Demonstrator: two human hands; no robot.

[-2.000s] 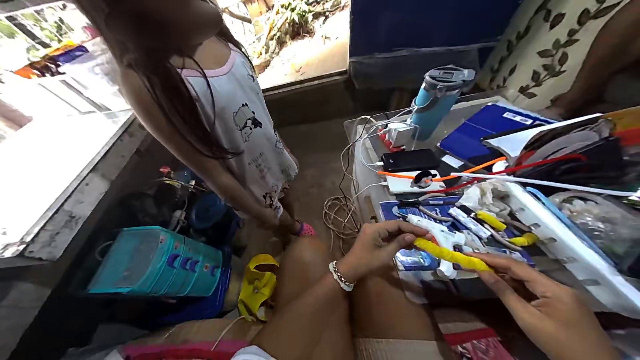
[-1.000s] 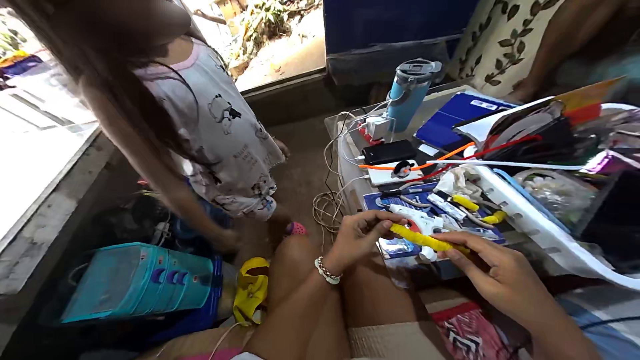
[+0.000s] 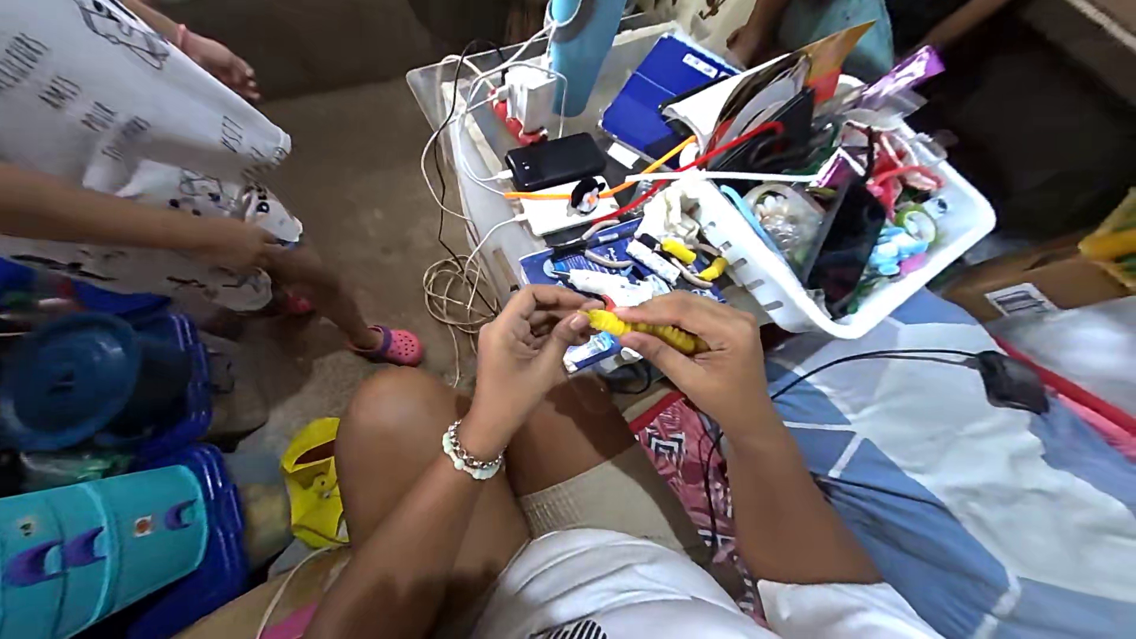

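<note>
A yellow, ridged, tube-like piece lies across both hands above my lap; its material I cannot tell. My right hand grips its longer part between thumb and fingers. At its left end, my left hand, with a bracelet on the wrist, pinches the tip. Just beyond the hands, a blue box lid or sheet bears white parts, including what looks like a white glue gun, partly hidden by my fingers. Two short yellow pieces rest behind it.
A white plastic basket full of small items stands at the right. Behind are a black phone, a charger block, cables and a blue tumbler. A person stands at the left, near turquoise drawers. Patterned bedding lies right.
The view has tilted down and to the right. The yellow piece, stretched out between both hands before, now sits mostly within my right hand. The person at the left has shifted an arm.
</note>
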